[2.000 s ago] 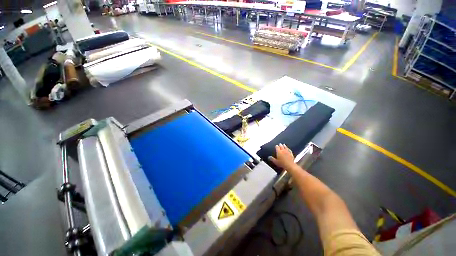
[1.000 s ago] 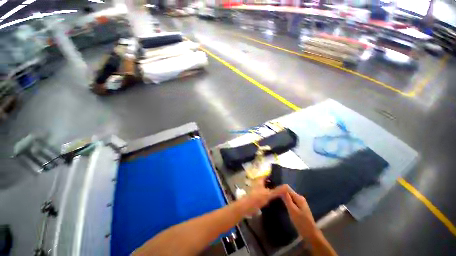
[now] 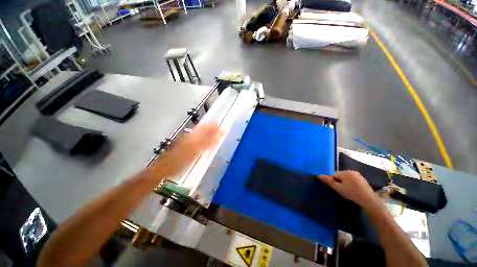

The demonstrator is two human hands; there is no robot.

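My right hand (image 3: 349,185) grips the edge of a black strip (image 3: 293,190) at the right of the blue conveyor belt (image 3: 282,141). The strip lies over the belt, its left part blurred and its right part reaching past the belt's end. It is too blurred to tell whether it is one strip or several. My left hand (image 3: 201,140) is blurred, over the pale rollers (image 3: 222,112); no object shows in it. A tied black bundle (image 3: 418,193) lies on the outfeed board (image 3: 455,180) at the right.
Black strip stacks (image 3: 107,106) lie on the light-grey table (image 3: 151,96) at the left. A shaft with collars (image 3: 193,112) runs along the table side of the rollers. A yellow warning label (image 3: 248,254) is on the frame. A stool (image 3: 178,55) and fabric rolls (image 3: 329,31) stand beyond.
The view has swung left, bringing the table into sight. My hands have moved apart, the left now over the rollers. A black strip now lies over the belt, held by my right hand.
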